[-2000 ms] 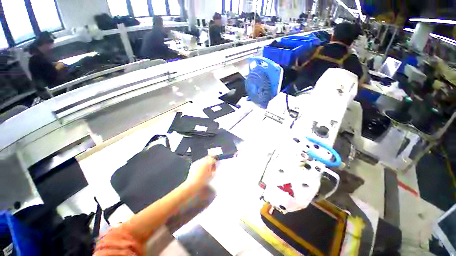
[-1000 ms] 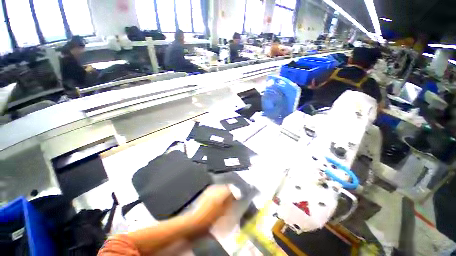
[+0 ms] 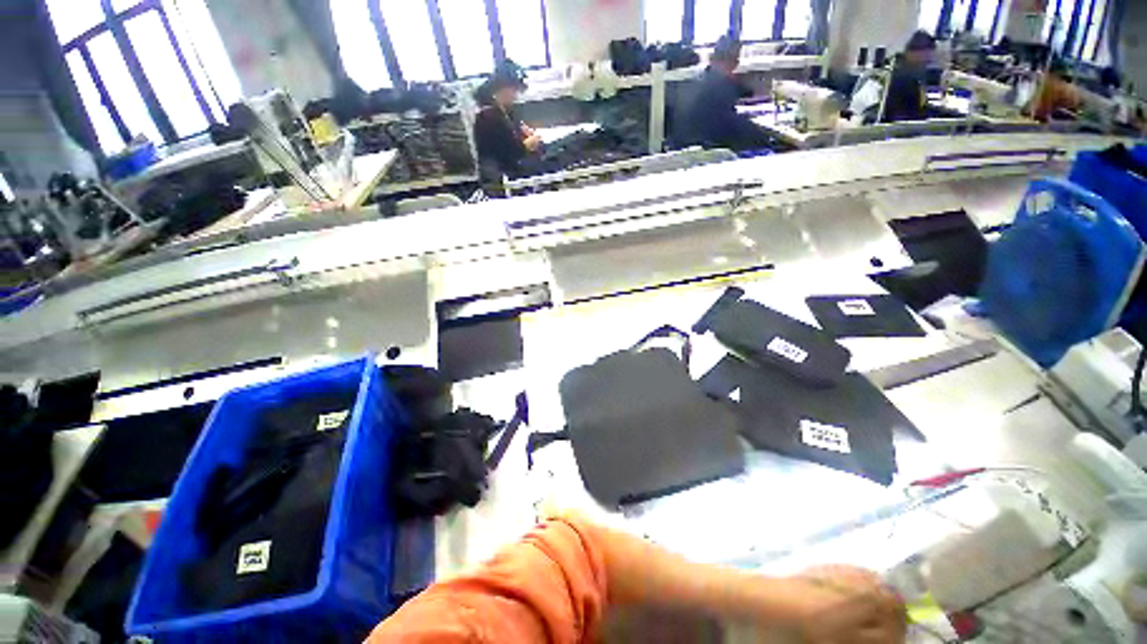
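My left hand (image 3: 853,610) is at the lower right, cut by the bottom edge and blurred, beside a yellow strip (image 3: 925,609); whether it holds anything cannot be seen. My right hand is out of the picture. An unlabelled black bag body (image 3: 648,428) with a thin loop lies flat left of the black pieces. A black panel (image 3: 855,415) with a white label (image 3: 825,435) lies right of it, partly under a smaller labelled black piece (image 3: 782,337). Another labelled black piece (image 3: 865,316) lies behind.
A blue bin (image 3: 350,503) of labelled black pieces stands at the lower left, with strapped black pieces (image 3: 443,459) beside it. A blue fan (image 3: 1050,271) stands at the right. A long pale bench (image 3: 654,239) runs behind, with people beyond, one (image 3: 501,132) seated.
The view has swung left, bringing the whole blue bin into sight and taking the machine head mostly out. My left hand has moved from beside the black pieces to the lower right.
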